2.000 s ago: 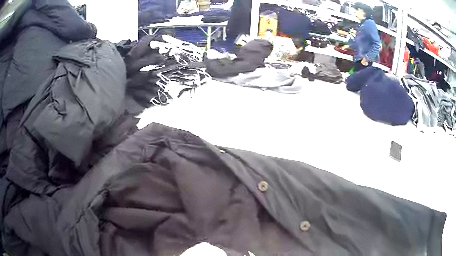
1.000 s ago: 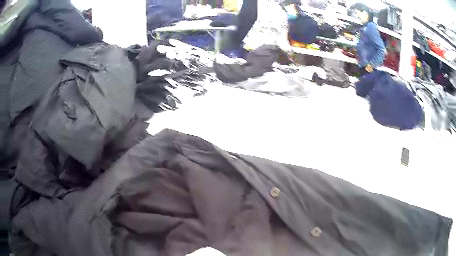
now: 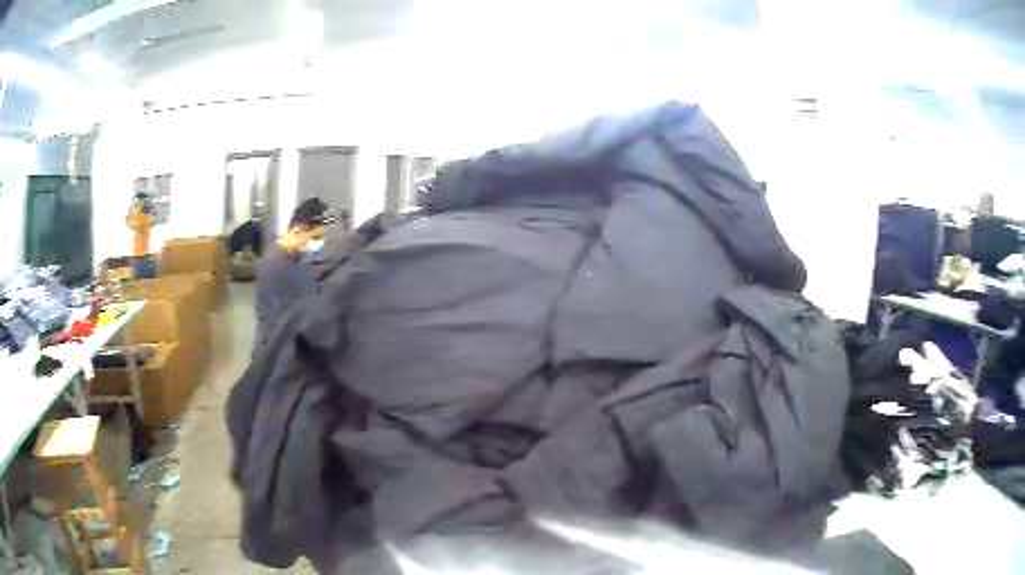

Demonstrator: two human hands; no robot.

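Observation:
A tall, puffy heap of dark grey padded coats [image 3: 472, 326] fills the middle of the view, nearest in front of me. Its top is a thick fold of cloth at the upper right, and creased cloth hangs down its left side. Pale, blurred streaks cross its lower front edge; I cannot tell what they are. Neither of my hands can be made out.
Black pieces with white strips [image 3: 927, 410] lie right of the heap on a white table [image 3: 955, 517]. At left are another table [image 3: 67, 376], a wooden stool [image 3: 70, 438], cartons [image 3: 174, 326] and an aisle floor [image 3: 202, 483]. A masked person [image 3: 281, 270] stands behind the heap.
The view has swung left and up. The coat heap, before at the left edge, now fills the middle. The spread coat with buttons is out of view, and the aisle and cartons have appeared.

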